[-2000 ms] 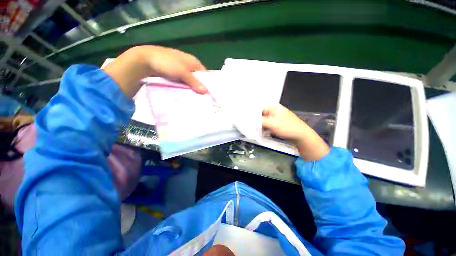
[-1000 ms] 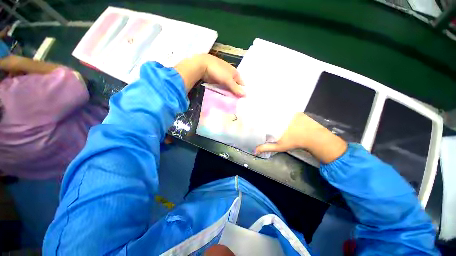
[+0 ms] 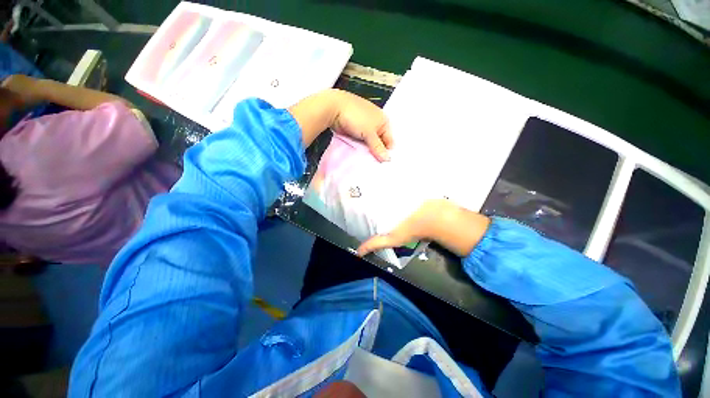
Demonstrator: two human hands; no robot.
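Observation:
A tablet in a whitish protective bag (image 3: 350, 186), pink and pale blue showing through, lies tilted over the left end of a white packing tray (image 3: 436, 101) and the dark bench edge. My left hand (image 3: 362, 124) rests on its upper edge, thumb and fingers pressing there. My right hand (image 3: 416, 229) lies on its lower right part, fingers at the bottom edge by a loose bag end. Two glossy black tablets (image 3: 557, 167) sit in the tray's middle and right pockets. The left pocket is covered by white material and the bag.
A filled tray (image 3: 268, 82) with pastel panels lies at the upper left. A green conveyor belt (image 3: 498, 39) runs behind the trays. A person in a pink top (image 3: 86, 179) is at the far left. White sheets show at the right edge.
The view has shifted slightly. My right hand has moved left along the lower edge of the bagged tablet. My left hand stays at its upper edge.

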